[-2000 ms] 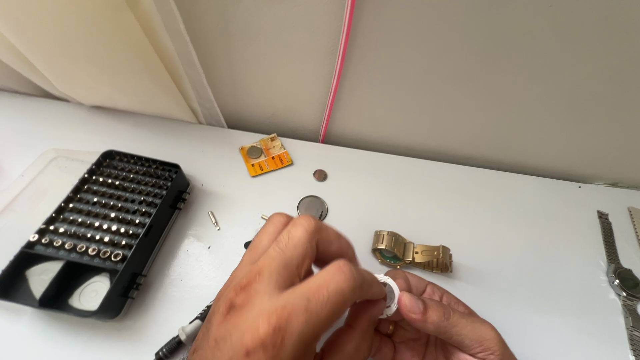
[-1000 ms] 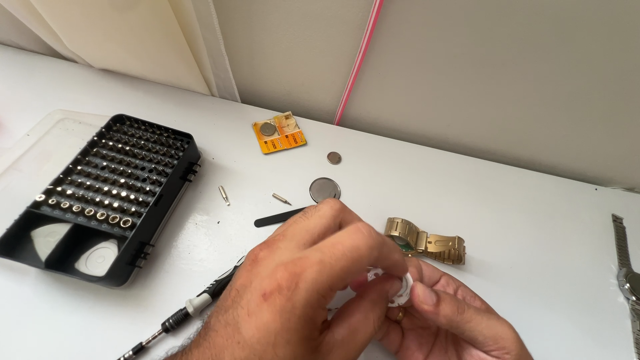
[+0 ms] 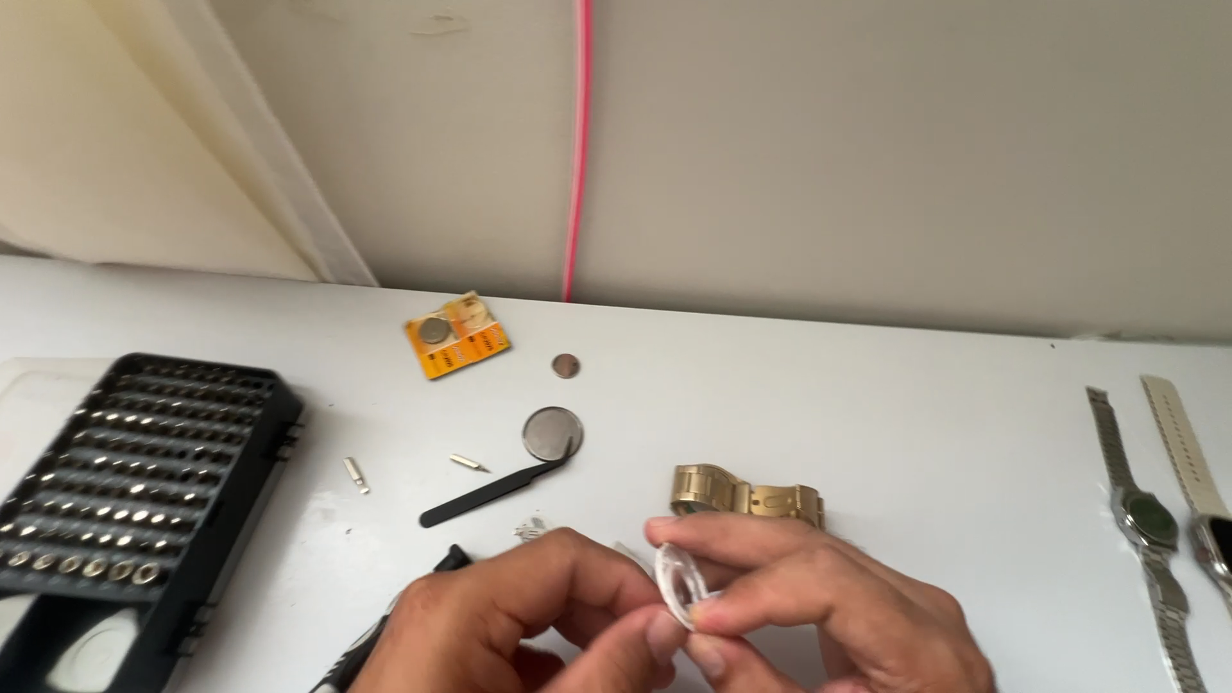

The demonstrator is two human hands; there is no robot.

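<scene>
A white plastic ring (image 3: 681,585), tilted on edge, is pinched between the fingertips of both hands. My left hand (image 3: 539,616) grips its lower left rim, and my right hand (image 3: 828,602) grips the other side. Just behind the right hand lies a gold metal watch bracelet (image 3: 710,487). Black tweezers (image 3: 491,493) rest with their tip on a round steel case back (image 3: 551,433). A small white and metallic part (image 3: 530,527) lies behind my left hand, which partly covers a black screwdriver (image 3: 361,650).
An open bit case (image 3: 125,472) stands at the left. Two loose screwdriver bits (image 3: 355,474) (image 3: 469,463) lie near it. Farther back are an orange battery blister card (image 3: 456,337) and a button cell (image 3: 566,366). At the right lie a silver watch (image 3: 1145,520) and a pale-strapped watch (image 3: 1179,443).
The hands have moved apart somewhat, and the white ring, earlier partly covered by fingers, now shows tilted between them. The tweezers, mostly hidden two seconds ago, are in full sight. The view has shifted.
</scene>
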